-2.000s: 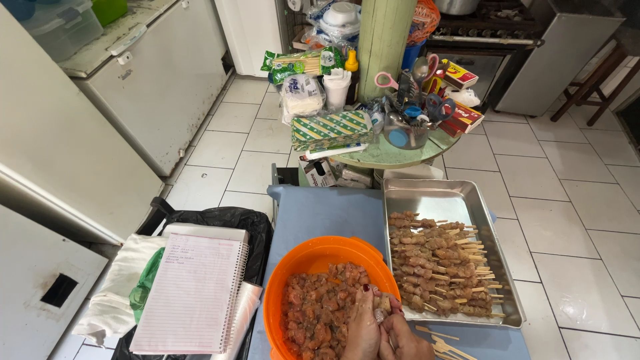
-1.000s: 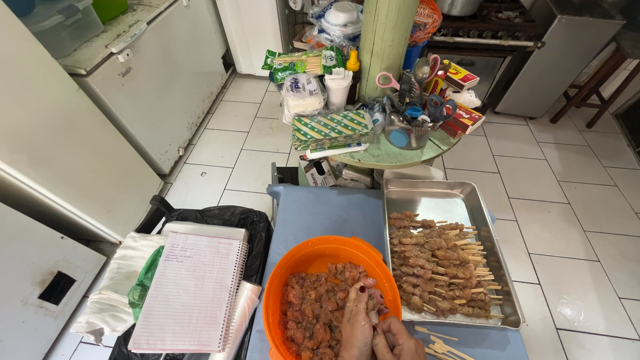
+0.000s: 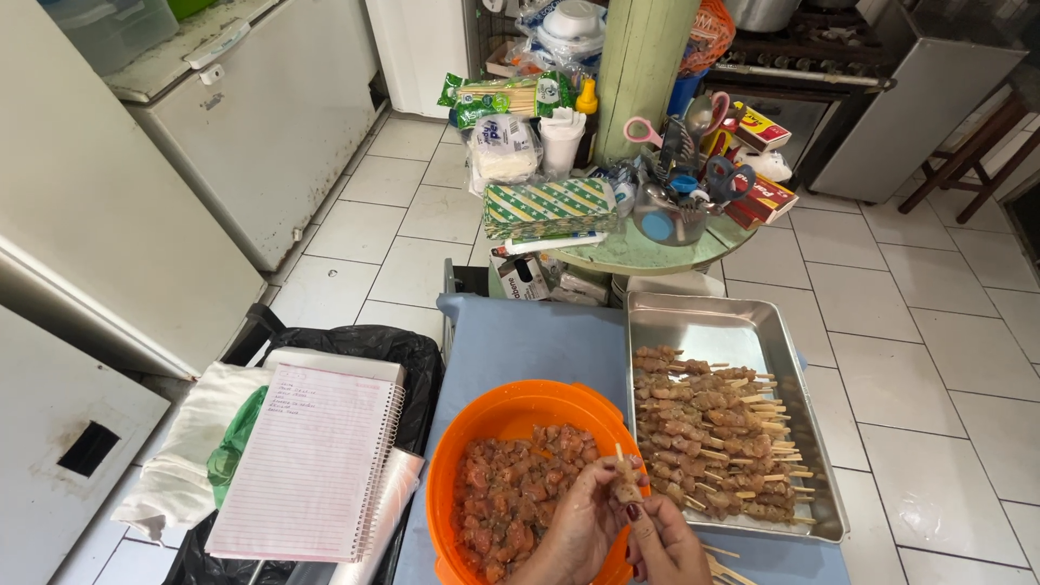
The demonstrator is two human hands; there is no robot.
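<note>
Over the right rim of an orange plastic bowl, my left hand has its fingers closed around the meat of a skewer, whose bare wooden tip points up. My right hand grips the same skewer lower down, with thumb and fingers pressed at the meat. Seasoned raw meat cubes lie in the bowl. A metal tray to the right holds rows of filled meat skewers. Loose wooden skewers lie beside my right hand, partly out of view.
The blue-covered table carries bowl and tray. At left, a lined spiral notebook bears handwriting, beside a black plastic bag and a clear plastic roll. Behind stands a green round table with napkins and a utensil container.
My hands, pressed closely together over the bowl's right side earlier, are now more apart in pose, and the skewer's bare tip and meat show between the fingers.
</note>
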